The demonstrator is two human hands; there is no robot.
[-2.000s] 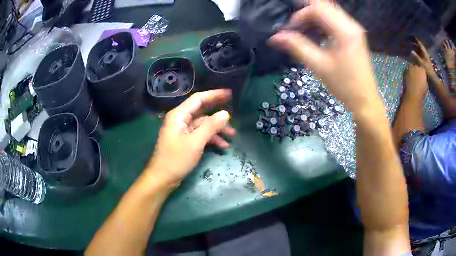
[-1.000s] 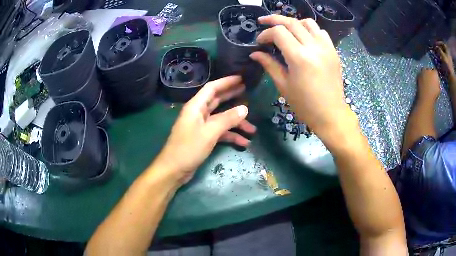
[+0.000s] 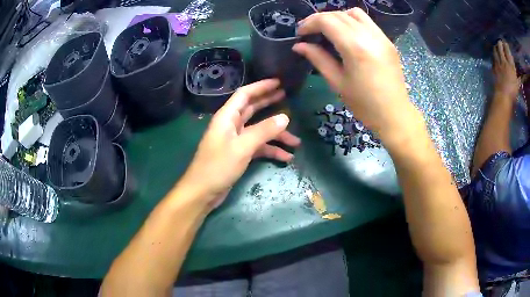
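Observation:
A tall stack of black housings (image 3: pixel 278 55) stands at the top middle, open side up. My right hand (image 3: pixel 348 64) is at its right rim, thumb and fingertips close together; whether they hold the rim or a small piece is hidden. My left hand (image 3: pixel 238 139) is open and empty above the bench, fingers spread, in front of the stack. A low black housing (image 3: pixel 215 75) with a round centre boss stands left of the stack. Loose small black pieces with pale discs (image 3: pixel 343 130) lie below my right hand, partly covered by my forearm.
Stacked housings stand at left (image 3: pixel 142 69), with a clear ribbed bottle (image 3: pixel 26 188) at the left edge. More housings (image 3: pixel 388 14) are at the top right. Silvery bubble wrap (image 3: pixel 441 98) lies at right, beside a person's arm (image 3: pixel 497 116). Tan scraps (image 3: pixel 319 204) lie in front.
My right hand has come down and left from the upper right to the stack's rim, and has stayed there over the last second. My left hand remains open. The camera view has shifted slightly.

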